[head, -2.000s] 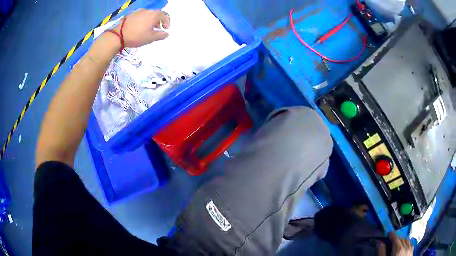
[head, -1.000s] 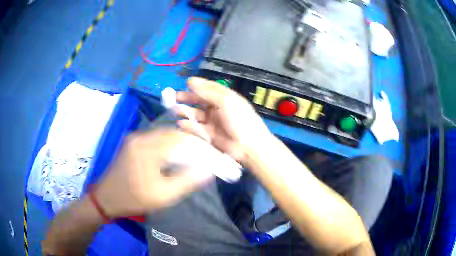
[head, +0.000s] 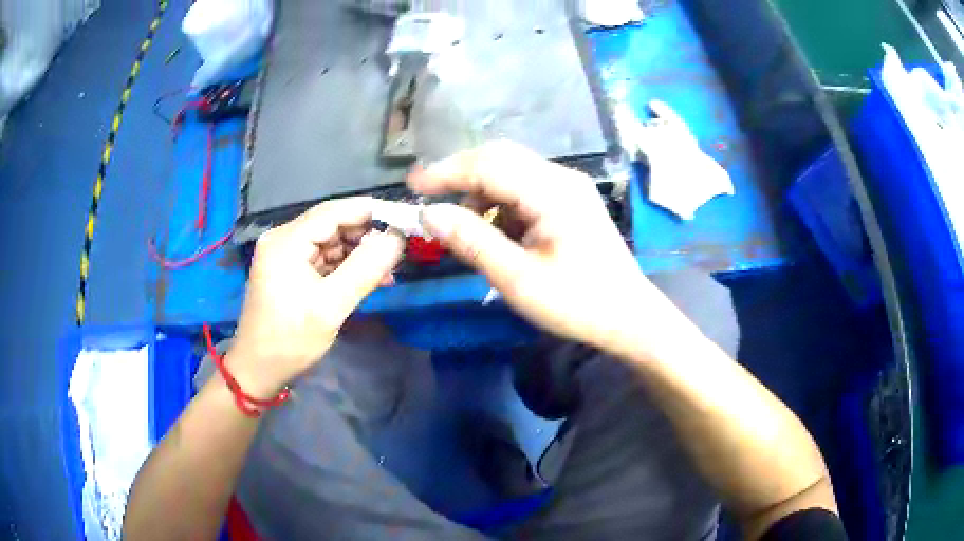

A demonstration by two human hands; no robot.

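My left hand, with a red string on the wrist, pinches a small white part with a dark spot in front of the press plate. My right hand has its thumb against the part's right end; its index finger is raised and slightly blurred. A short white piece shows just below the right hand. The grey metal plate lies behind the hands, with a slotted bar and a bright metal fixture on it. My hands hide most of the front panel; some of the red button shows.
A white glove lies right of the plate. A red lead and a white bag are at the left. A bin with white layers is at lower left. Another blue bin stands at the right by the green conveyor.
The view has swung right, onto the press. My left hand has left the left bin, and both hands have come together at a small white part before the plate.
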